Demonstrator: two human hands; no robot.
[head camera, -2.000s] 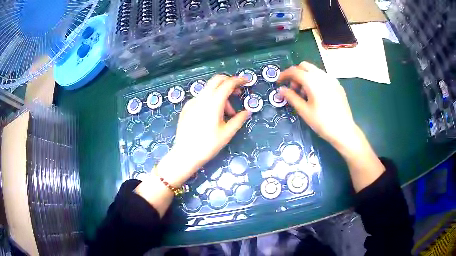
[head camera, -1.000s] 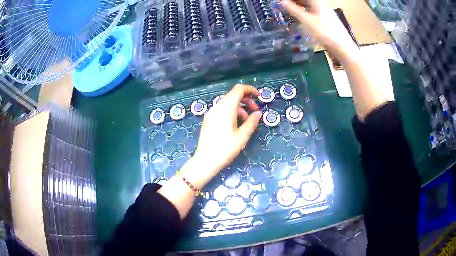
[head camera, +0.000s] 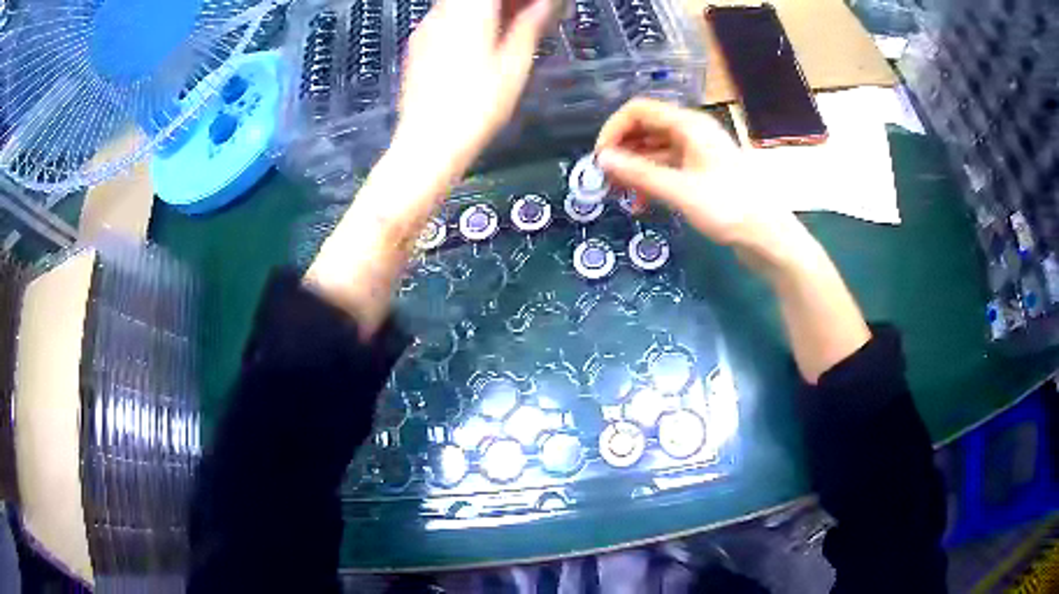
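A clear blister tray (head camera: 546, 313) lies on the green bench with round parts (head camera: 531, 212) in its far row, two in the second row and two at the near right. My right hand (head camera: 674, 163) holds a small round part (head camera: 590, 178) between thumb and fingertips, just above the far row. My left hand (head camera: 470, 70) reaches over the source trays (head camera: 348, 128), where dark and silver parts stand in tight rows. Its fingertips are partly cut off by the top edge, so whether it holds a part cannot be seen.
A blue fan base (head camera: 221, 145) stands far left, near ridged tray edges (head camera: 145, 406) and a cardboard sheet (head camera: 56, 395). A smartphone (head camera: 766, 75) lies on paper (head camera: 854, 163) at far right. Tall stacked trays (head camera: 1005, 174) stand right. A blue stool (head camera: 1005, 464) is on the floor.
My left hand has moved from the blister tray up to the source trays. My right hand has come back from the source trays to the far row, now with a part in its fingertips.
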